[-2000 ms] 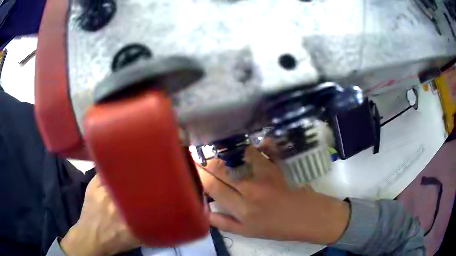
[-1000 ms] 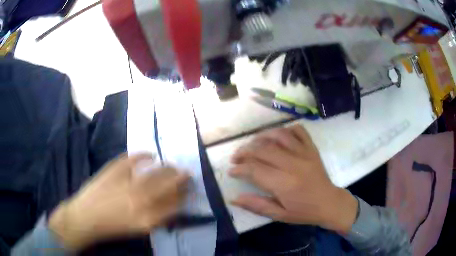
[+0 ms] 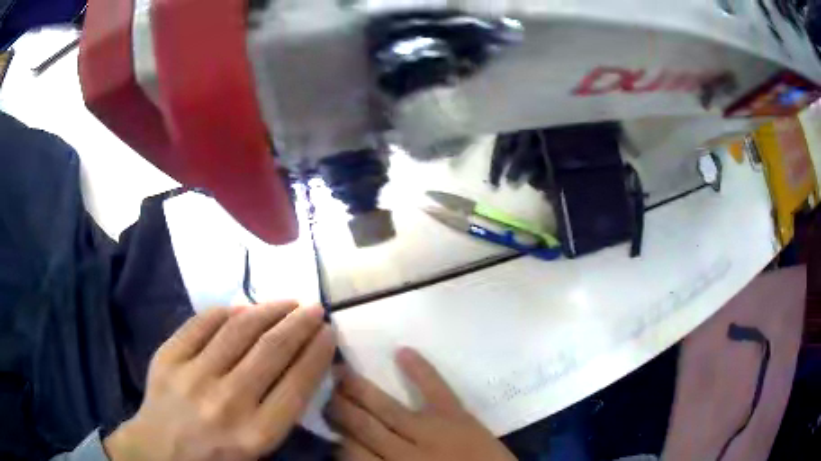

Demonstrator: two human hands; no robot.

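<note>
A white machine head with red end (image 3: 202,117) reaches over the table. Pale lining (image 3: 202,252) lies under it, with a short dark slit or line on it, beside the dark garment panel (image 3: 148,279) draped at the left. My left hand (image 3: 234,378) lies flat on the pale cloth, fingers together and pointing at the presser foot area. My right hand (image 3: 405,419) is at the bottom edge, partly cut off, its fingertips at the cloth's right edge beside my left hand. Whether either hand pinches cloth is hidden. The needle is lost in glare.
Thread snips (image 3: 509,232) with green and blue handles lie under the arm, next to a black block (image 3: 594,189). A yellow packet (image 3: 781,176) stands at the right. A pink-brown board (image 3: 734,378) with a dark strip is at the lower right of the white table (image 3: 576,333).
My right hand has moved from the machine head down to the table, then left and toward me. My left hand has come out from behind the red guard onto the pale cloth. The view has shifted.
</note>
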